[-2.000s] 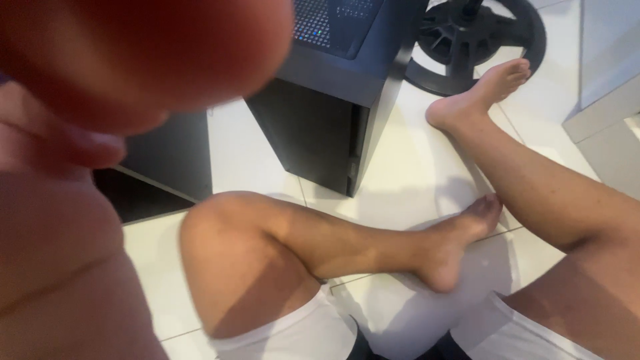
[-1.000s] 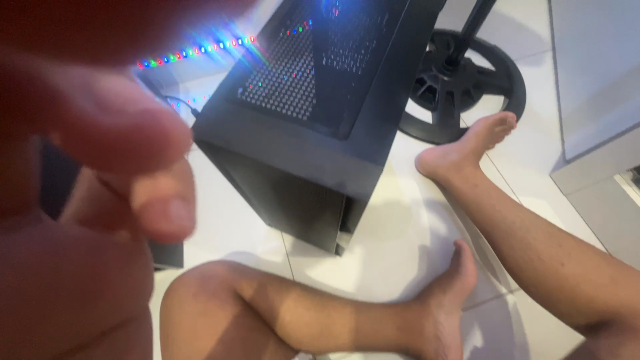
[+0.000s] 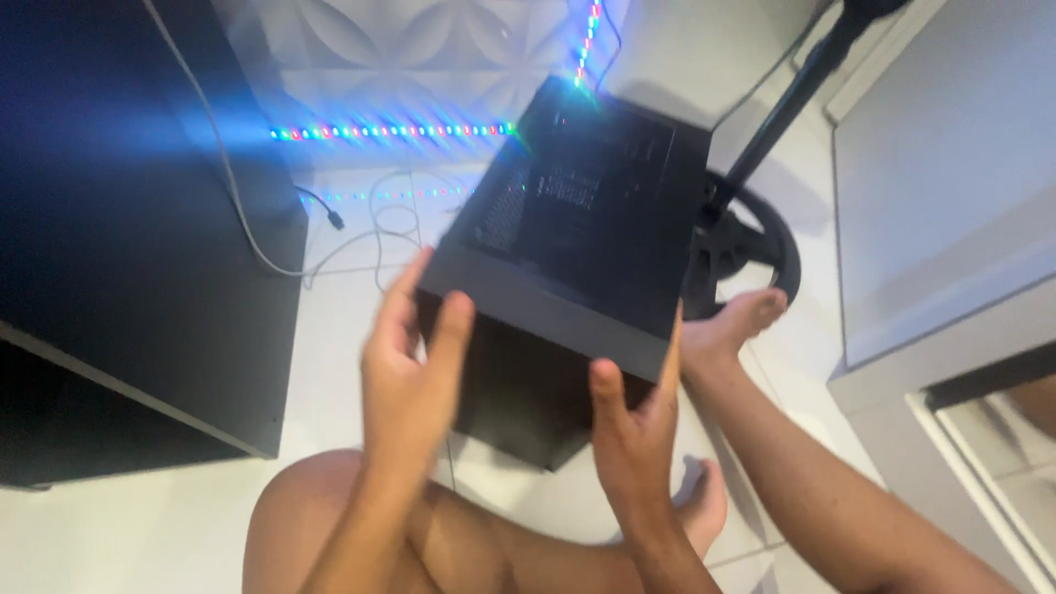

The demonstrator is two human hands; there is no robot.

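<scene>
A black desktop computer case with a perforated vent panel on top stands on the white tiled floor between my legs and the wall. My left hand grips its near left corner, thumb on the near face and fingers along the left side. At the near right corner, my right hand has its thumb against the near face and its fingers flat along the right side. The two hands clasp the case from both sides. Its far end is partly washed out by glare.
A lit multicolour LED strip runs behind the case. Cables lie on the floor at left, beside a dark furniture panel. A black round stand base touches my foot's area at right. A white cabinet stands far right.
One hand was close to the camera, covering the left of the view; now both hands are on the computer case. The view has shifted, showing more of the LED strip and wall.
</scene>
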